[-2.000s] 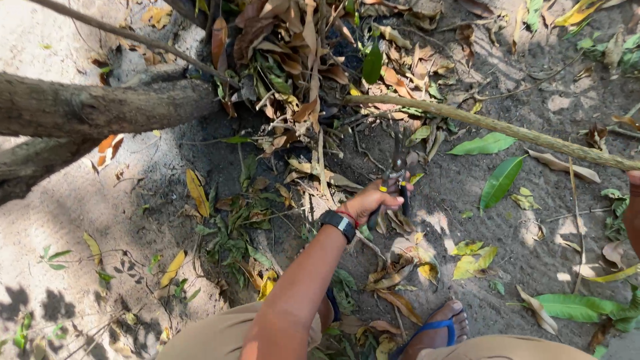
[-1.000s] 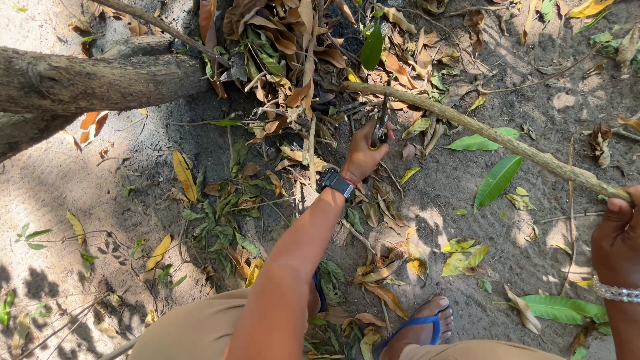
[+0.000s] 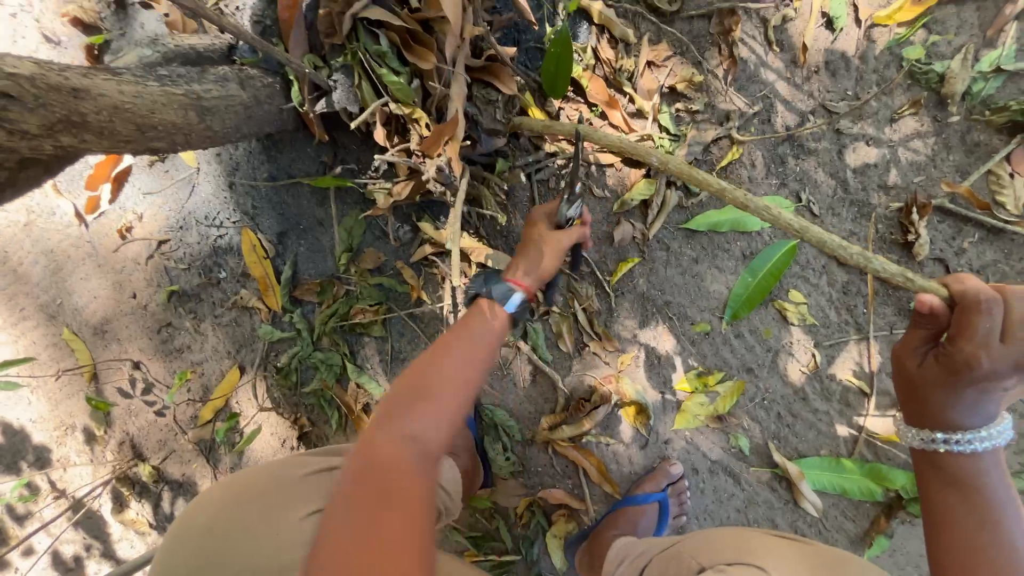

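My left hand [image 3: 548,244], with a watch and a red string at the wrist, is closed around the handles of a pair of pruning shears [image 3: 572,192]. The tips of the shears point up and lie at the near end of a long bare branch [image 3: 720,190]; whether the blades are around it or only over it I cannot tell. My right hand [image 3: 956,352], with a clear beaded bracelet, grips the branch's other end at the right edge. The branch slants down from the leaf pile to that hand.
A thick tree trunk [image 3: 144,108] comes in from the upper left. Dry leaves [image 3: 416,48] are heaped beside it. Green leaves [image 3: 762,280] and yellow ones lie on the sandy soil. My foot in a blue flip-flop [image 3: 640,500] stands at the bottom.
My left hand has moved up with the shears, to the branch. My right hand, barely in view at the right edge two seconds ago, now shows plainly on the branch's end.
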